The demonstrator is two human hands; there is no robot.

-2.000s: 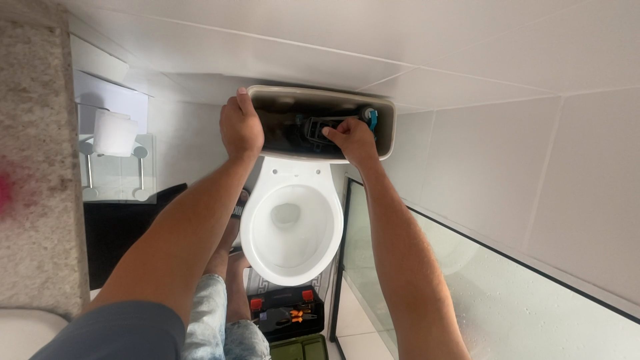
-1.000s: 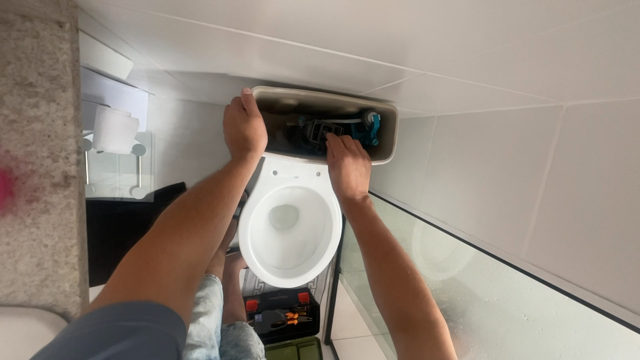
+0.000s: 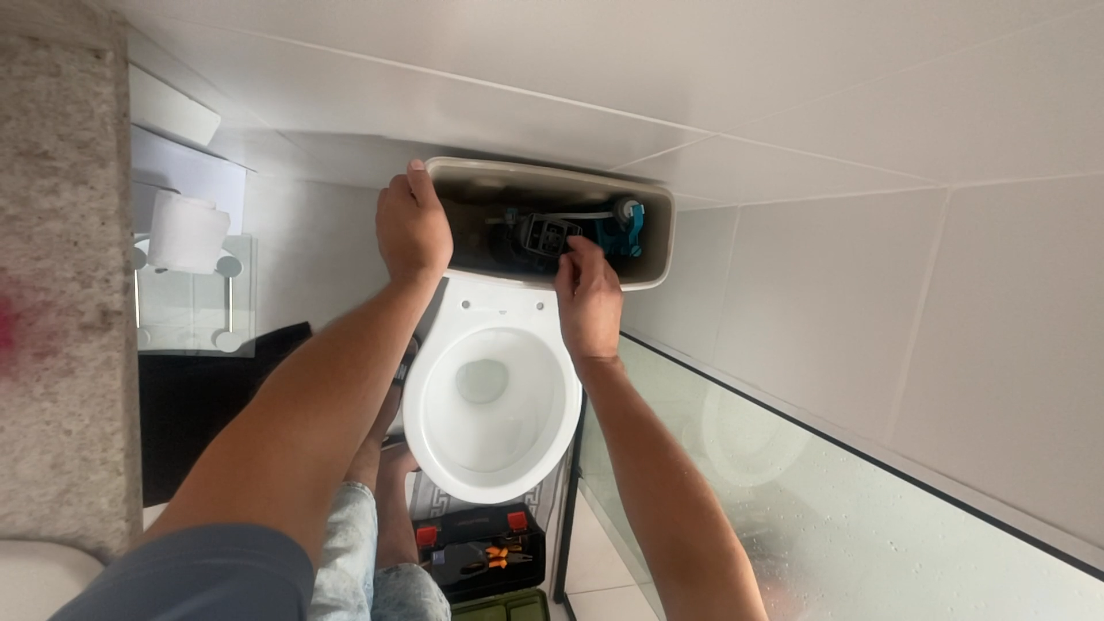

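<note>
The toilet cistern [image 3: 664, 259] stands uncovered against the tiled wall. My left hand [image 3: 414, 226] grips its left end, thumb at the rim. Inside, near the middle, is a dark flush valve [image 3: 545, 235]; my right hand [image 3: 591, 289] reaches over the front rim with its fingertips at the valve's right side. Whether they pinch a part of it cannot be told. To the right of those fingers is the turquoise fill valve [image 3: 636, 231], with a pale arm running left from it. In front of the cistern is the white toilet bowl [image 3: 492, 414], without a seat.
A tool box [image 3: 479, 552] with orange-handled pliers [image 3: 509, 556] lies open on the floor beyond the bowl. A glass shower panel [image 3: 828, 483] borders the right side. At the left are a toilet roll [image 3: 188, 233] on a glass shelf [image 3: 185, 302] and a stone countertop [image 3: 65, 285].
My right hand first reached farther into the cistern, then drew back toward the front rim, and its fingertips are now at the flush valve's right side. My left hand has stayed on the cistern's left end.
</note>
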